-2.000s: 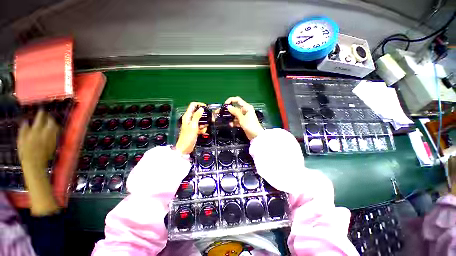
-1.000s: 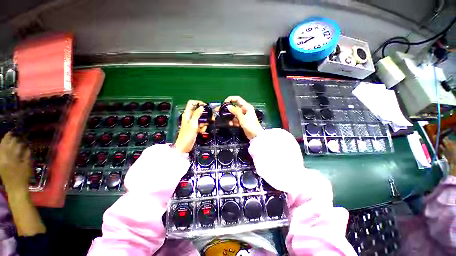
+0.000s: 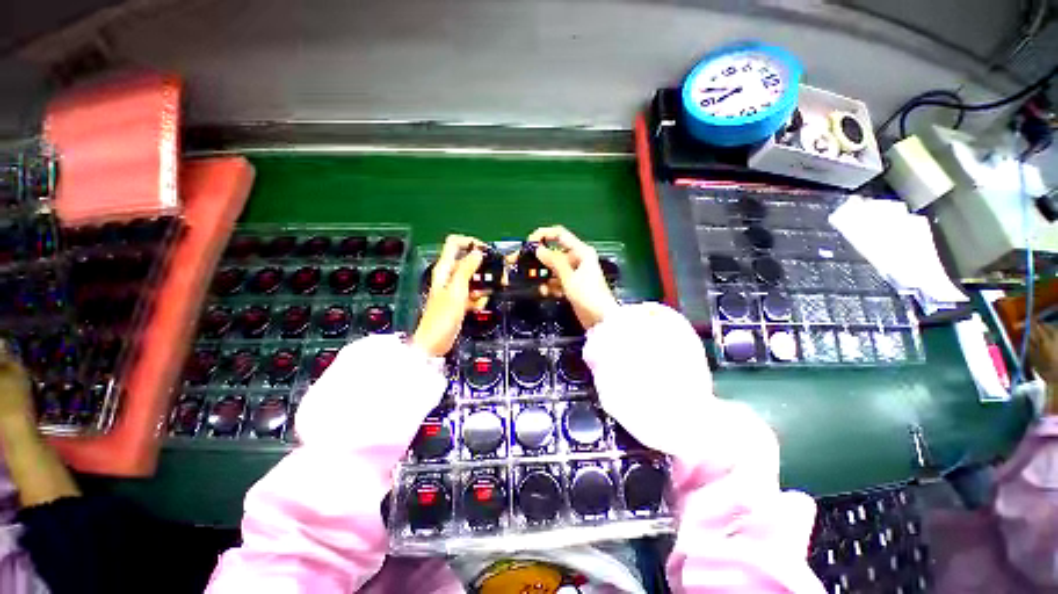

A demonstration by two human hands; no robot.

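Note:
My left hand holds a round black unit between thumb and fingers above the back rows of the blister tray. My right hand holds another round black unit beside it, with a small gap between the two. Small light marks show on both units. The clear blister tray lies in front of my body with rows of black units. Some show red marks and some have pale grey faces. My hands and sleeves hide parts of its back and sides.
A second blister tray lies to the left, beside an orange-red pad under a neighbour's tray. To the right are a partly filled tray, a white sheet, a blue-rimmed clock and a parts box. Neighbours' hands show at both edges.
Both held units have turned slightly, and small light marks now show on them. My hands stay in nearly the same place. The left neighbour's hand has moved towards the left edge.

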